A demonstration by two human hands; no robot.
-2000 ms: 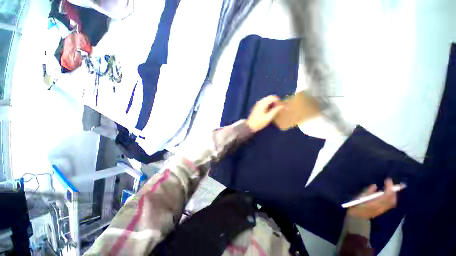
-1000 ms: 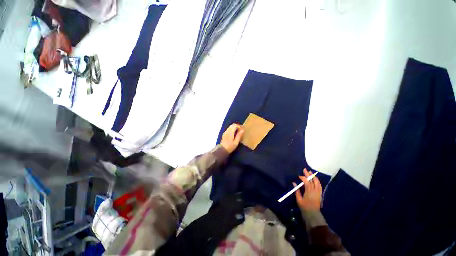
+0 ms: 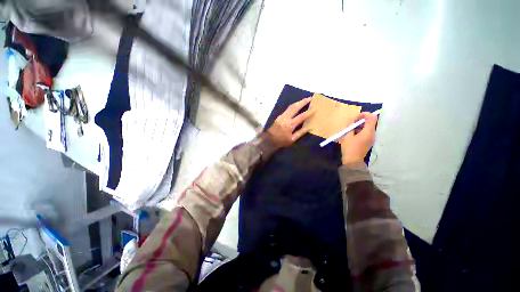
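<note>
A dark navy trouser panel lies flat in front of me, its top edge away from me. A tan card template lies on it near that top edge. My left hand rests at the card's left edge, fingers spread over the edge and the cloth. My right hand holds a white pen slanting across the card's right side, its upper end near the panel's top right corner. The fingers partly hide the pen and the card's right edge.
More dark panels lie at the right. White striped pieces with a navy piece on top lie at the left, beside a grey striped bundle. Scissors-like items and a red-orange item lie far left. A blurred dark streak crosses the upper left.
The card has moved up to the panel's top edge. My right hand has moved up with the pen to the card's right side. My left hand has moved up with the card.
</note>
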